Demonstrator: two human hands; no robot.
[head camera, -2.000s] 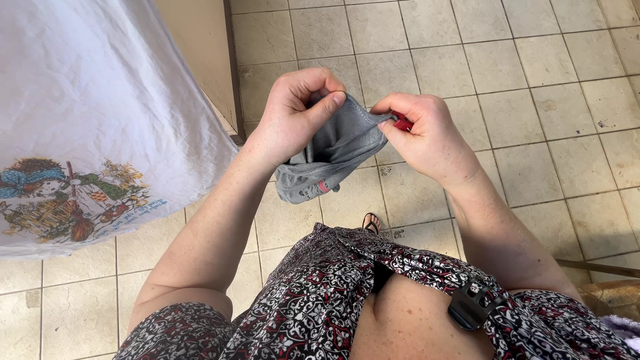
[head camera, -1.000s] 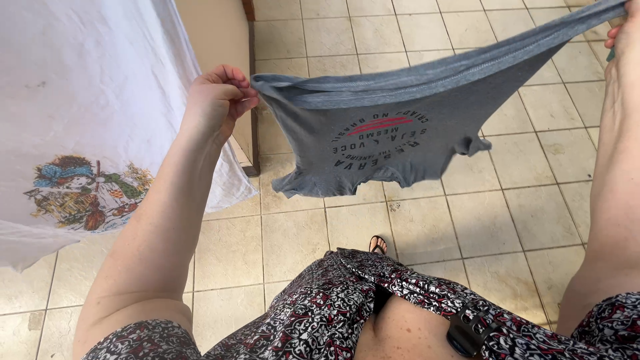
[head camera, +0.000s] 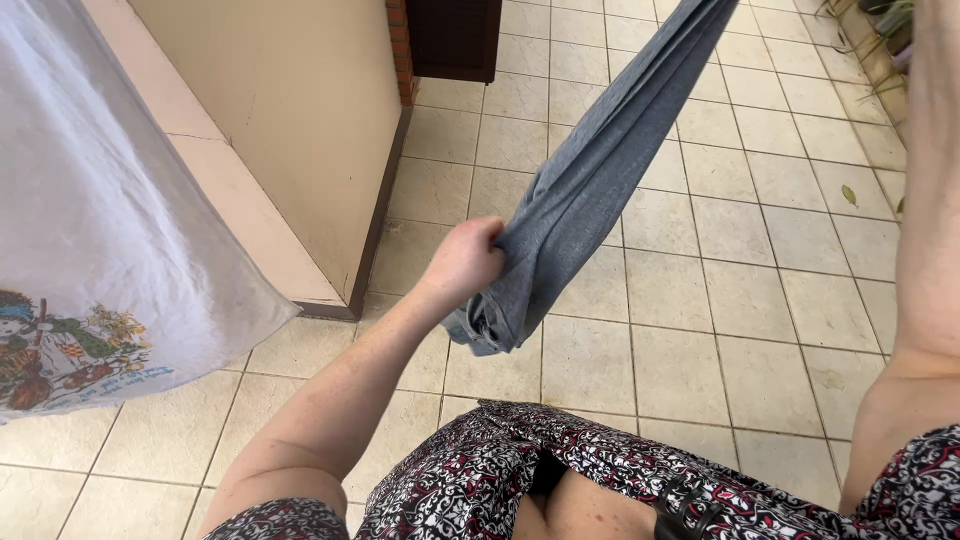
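Note:
A grey-blue T-shirt (head camera: 592, 165) stretches diagonally from the middle of the view up past the top edge, drawn into long folds. My left hand (head camera: 472, 255) is closed on its lower part, and a bunched bit of the fabric hangs just below the fist. My right arm rises along the right edge, and the hand at its end is out of view, so its hold cannot be seen. At the left hangs a white cloth (head camera: 150, 225) with a printed scarecrow-like figure and writing, apart from the shirt.
A cream wall (head camera: 300, 127) with a dark base ends in a corner left of my hand. Beyond it are brick edging (head camera: 401, 52) and a dark brown panel (head camera: 454, 37). Plants (head camera: 896, 30) line the upper right. Beige tiles (head camera: 675, 285) cover the floor, with a fallen leaf (head camera: 849, 196).
The shirt was spread wide between both hands with its print showing; now it is gathered lengthwise and slants upward. My right hand has left the view. The view has shifted.

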